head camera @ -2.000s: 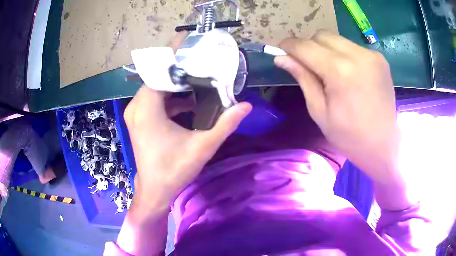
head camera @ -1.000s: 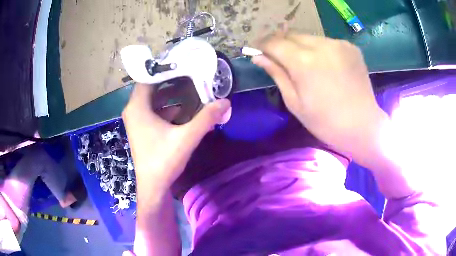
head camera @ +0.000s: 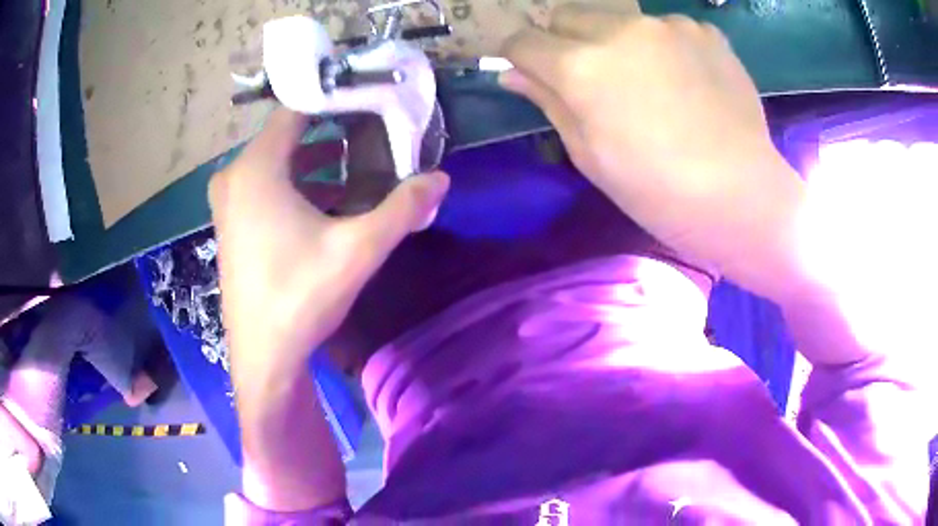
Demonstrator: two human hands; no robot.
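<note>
My left hand (head camera: 298,226) holds the white model motorcycle body (head camera: 406,87) by its lower side, thumb on the narrow white end. The white rounded front cowl (head camera: 293,62) points left, with a dark-and-silver handlebar (head camera: 365,77) beside it. The wheel (head camera: 435,139) shows partly behind the body on the right. A black crossbar and thin silver wire loop (head camera: 417,14) are at the top. My right hand (head camera: 648,113) pinches a small white-tipped part (head camera: 495,64) right of the model; a thin dark end points towards the body. Whether it touches is unclear.
Stained brown cardboard (head camera: 154,113) lies on the dark green bench (head camera: 813,51). A blue bin (head camera: 216,411) at lower left holds tangled silver-black metal parts (head camera: 190,298). Another person's arm and leg (head camera: 51,380) show at far left. Yellow-black tape (head camera: 139,429) marks the floor.
The model and my left hand have moved up and left in the view, and the model has turned. My right hand has also moved up and left. The green stick has left the view.
</note>
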